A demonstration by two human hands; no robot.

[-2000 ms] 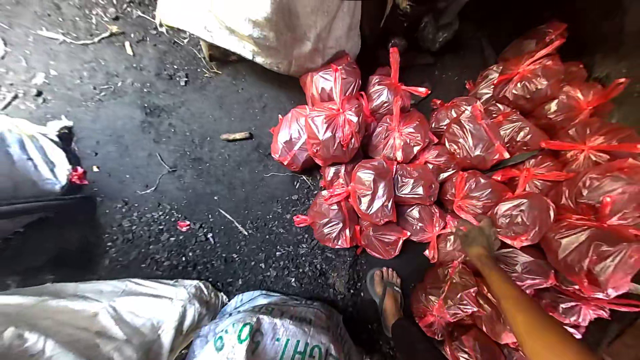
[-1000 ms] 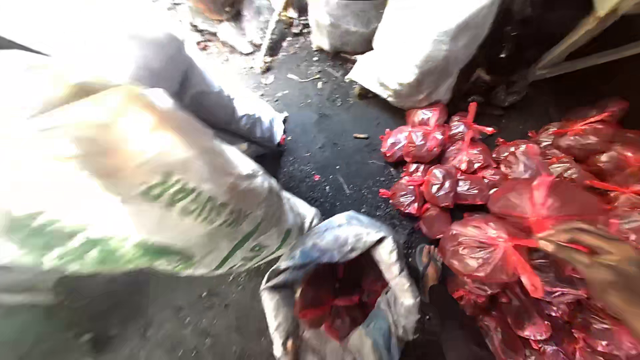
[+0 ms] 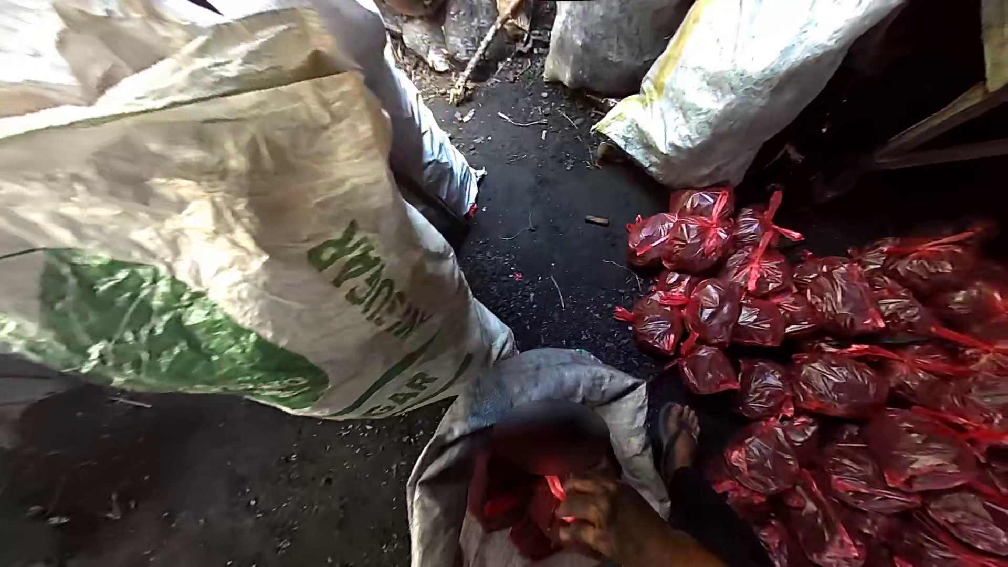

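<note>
My right hand (image 3: 591, 516) is inside the mouth of an upright woven sack (image 3: 630, 417) at the bottom centre. Its fingers are curled on the tied top of a red plastic bag (image 3: 543, 504), and what the bag holds cannot be made out. Other red bags lie around it in the sack, partly hidden by a dark, blurred patch. My left hand is out of view. To the right, many knotted red plastic bags (image 3: 839, 382) lie heaped on the dark ground.
A large filled woven sack with green print (image 3: 236, 205) stands at the left. A white sack (image 3: 724, 94) and a greyish sack (image 3: 610, 43) are at the back. A sandalled foot (image 3: 679, 437) rests between the open sack and the heap. A small stick (image 3: 597, 220) lies on the ground.
My right hand has moved left from the heap into the open sack, where a second ago it held a red bag over the heap. The view has shifted too.
</note>
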